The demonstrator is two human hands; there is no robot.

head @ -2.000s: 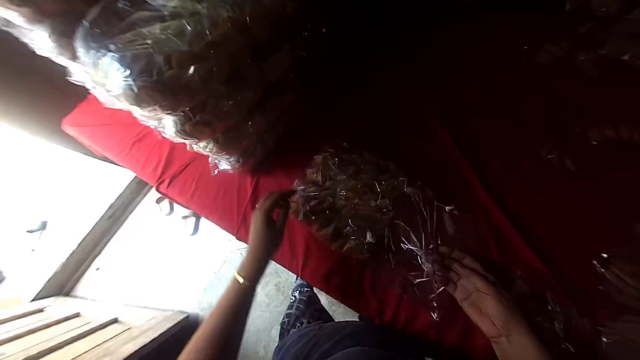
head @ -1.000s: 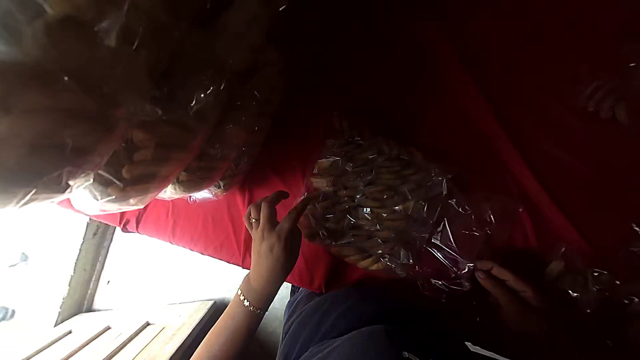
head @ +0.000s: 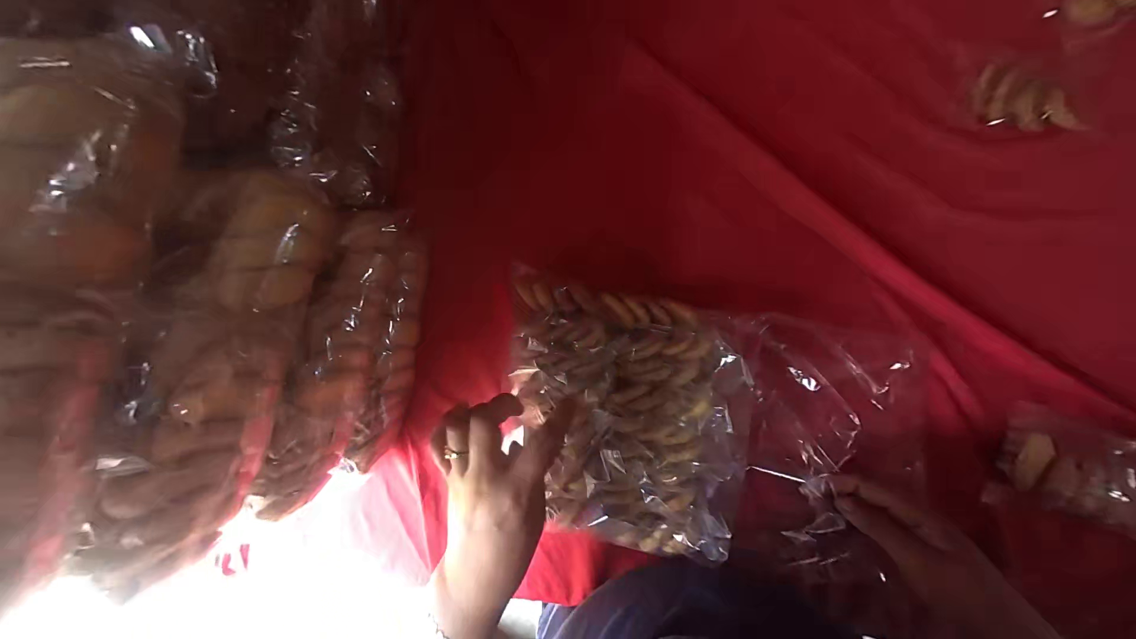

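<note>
A clear plastic bag [head: 639, 408] packed with rows of small brown twisted pieces, seemingly snacks, lies on a red cloth [head: 603, 177]. My left hand [head: 497, 479], with a ring on one finger, touches the bag's filled left end, fingers spread and slightly bent. On the right, my right hand [head: 896, 532] pinches the loose, unfilled plastic of the same bag between thumb and fingers. That loose part spreads out flat and creased. Shade makes the right fingertips hard to see.
Large stacked clear bags [head: 240, 311] of brown pieces fill the left side. Small packets lie at the right edge [head: 1065, 470] and the upper right [head: 1025, 98]. The cloth has long folds. Bright glare covers the lower left.
The bag's loose right part, bunched up two seconds ago, is now spread flatter. The view has shifted, and the stacked bags on the left show larger. Both hands remain at the bag.
</note>
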